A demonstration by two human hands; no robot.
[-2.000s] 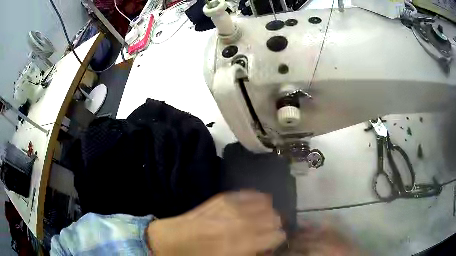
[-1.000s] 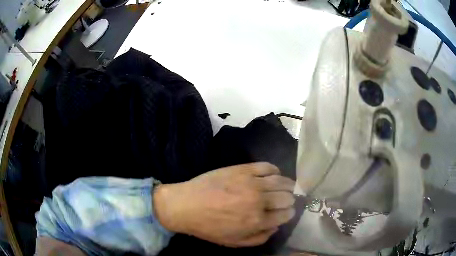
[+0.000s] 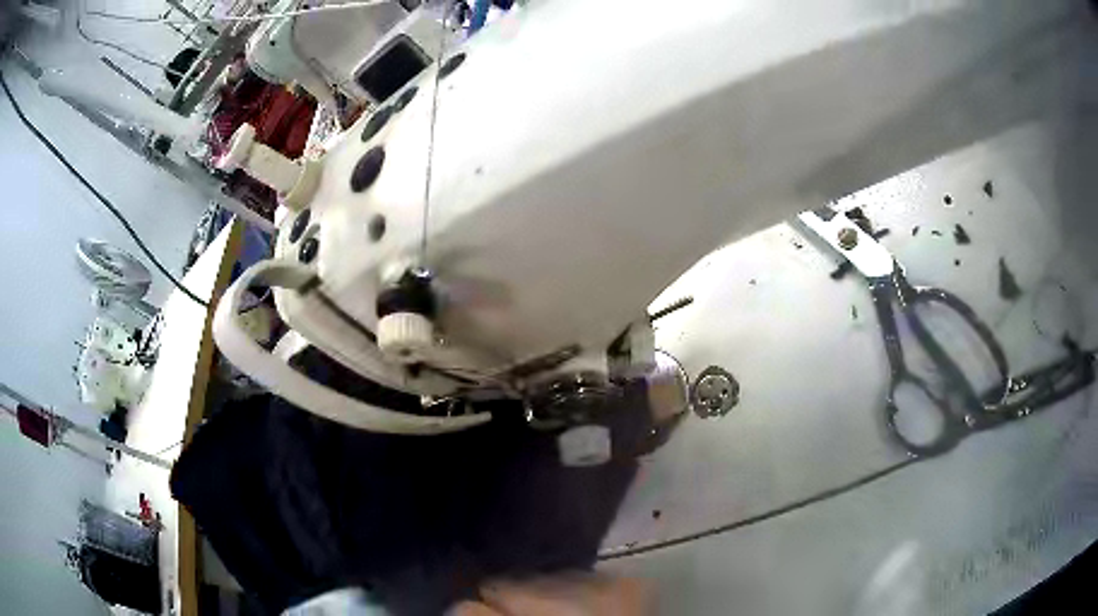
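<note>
Dark cloth (image 3: 421,505) lies under the front of the cream-white sewing machine head (image 3: 566,157) and spreads left in a heap. Its right part reaches the presser foot area (image 3: 578,409). My left hand (image 3: 554,596) is blurred and cut off by the bottom edge, at the cloth's near side; its fingers do not show. A light blue sleeve cuff shows beside it. My right hand is not in view. A small tan patch shows just right of the presser foot; I cannot tell what it is.
Large scissors (image 3: 915,349) lie on the machine bed (image 3: 771,481) to the right, with dark snips (image 3: 1048,391) beside them. Small dark scraps lie behind them. Another table with a wooden edge (image 3: 189,481) stands at far left.
The view has swung and tilted, so the machine head now spans the upper middle and the scissors show again. My left hand has dropped to the bottom edge of the picture.
</note>
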